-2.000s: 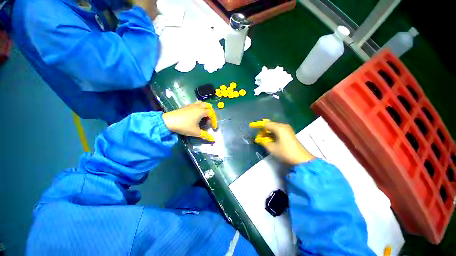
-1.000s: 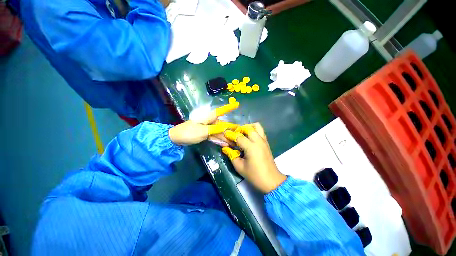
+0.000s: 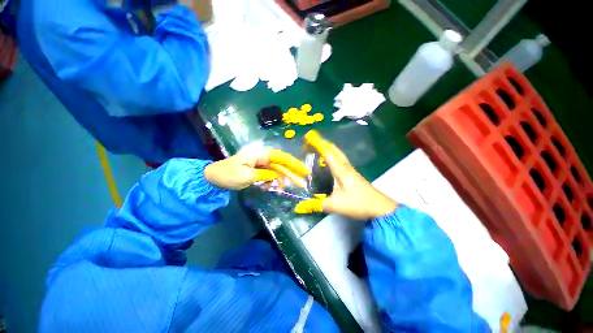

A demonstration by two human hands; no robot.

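My right hand [image 3: 348, 188], with yellow finger cots, holds a black watch case [image 3: 321, 177] between thumb and fingers above the clear plastic sheet. My left hand [image 3: 250, 169], also in yellow cots, is just left of it, palm partly up, fingers pointing at the case. A thin shiny strip shows below the left fingers; whether they grip it is unclear through blur. Another dark part [image 3: 356, 260] lies on the white work pad [image 3: 409, 188], mostly hidden by my right sleeve.
Beyond my hands are a round black container [image 3: 269, 116], loose yellow finger cots [image 3: 300, 117], a crumpled wipe [image 3: 359, 101], a dispenser bottle [image 3: 311, 55] and a squeeze bottle [image 3: 422, 71]. Orange foam trays [image 3: 513, 188] stand at right. A person in a blue smock [image 3: 123, 65] is at upper left.
The hands, together a second ago, are slightly apart. The dark case, in my left hand two seconds ago, now shows in my right. My right sleeve again covers most parts on the pad.
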